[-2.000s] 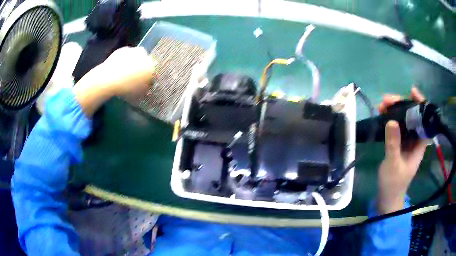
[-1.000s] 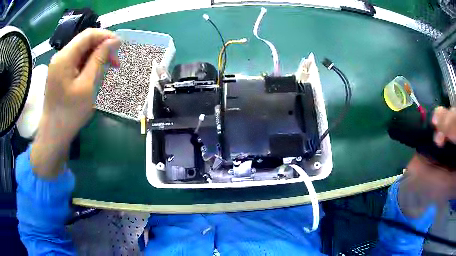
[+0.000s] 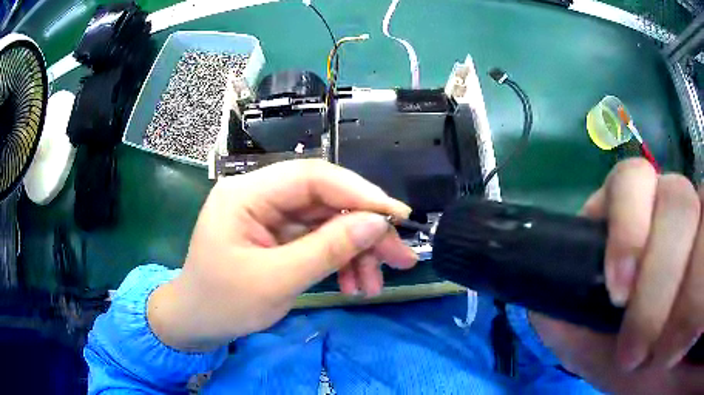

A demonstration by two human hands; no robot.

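Note:
My right hand (image 3: pixel 656 270) is wrapped around the black electric screwdriver (image 3: pixel 525 254), held level above the near right of the unit with its bit pointing left. My left hand (image 3: pixel 286 247) is at the bit's tip, thumb and index finger pinched on a tiny screw (image 3: pixel 391 219). The white appliance unit (image 3: pixel 480 123), with the glossy black inner housing (image 3: pixel 394 146), lies on the bench behind both hands. My left hand and the screwdriver hide much of its near part. A white flat cable hangs off the near edge.
The screw bin (image 3: pixel 193 108) stands left of the unit, with stacked black plastic covers (image 3: pixel 100 139) beside it. The desk fan (image 3: pixel 19 116) is at the far left. A cup of yellow fluid (image 3: pixel 606 127) with a red-handled brush (image 3: pixel 644 150) stands at the right.
My left hand has moved from beside the screw bin to in front of the unit. My right hand has brought the screwdriver in from the right, so the bit meets my left fingers.

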